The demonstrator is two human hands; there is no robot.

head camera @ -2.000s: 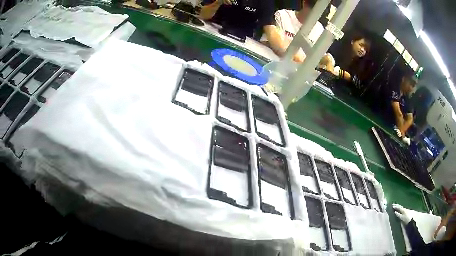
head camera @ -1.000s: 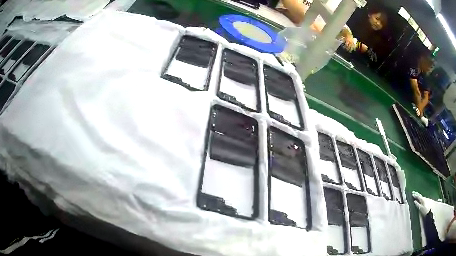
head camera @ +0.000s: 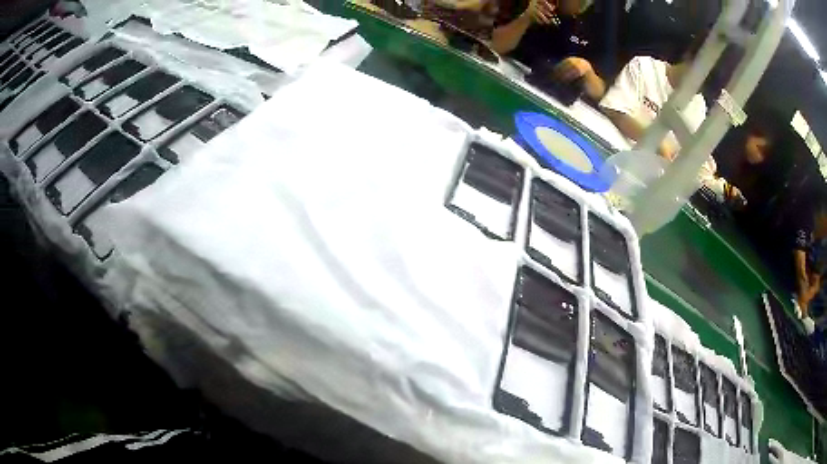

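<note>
A thick stack of white cloth-covered tray (head camera: pixel 272 344) lies in front of me. A plain white cover sheet (head camera: pixel 345 199) hides its left and middle part. At its right end several black-edged phone frames (head camera: pixel 541 349) show in two rows of pockets, each dark above and pale below. Neither of my hands can be made out in the picture. A dark sleeve with white stripes (head camera: pixel 95 442) shows at the bottom left edge.
More filled trays lie to the left (head camera: pixel 136 109) and right (head camera: pixel 694 381). A blue ring (head camera: pixel 564 152) lies on the green bench beyond, beside crumpled clear plastic and pale upright bars (head camera: pixel 707 109). Several people sit across the bench. A dark panel (head camera: pixel 793 353) is at the far right.
The view has turned left, so the trays and blue ring sit further right and more of the left tray shows. The phone frames in the middle tray look unchanged.
</note>
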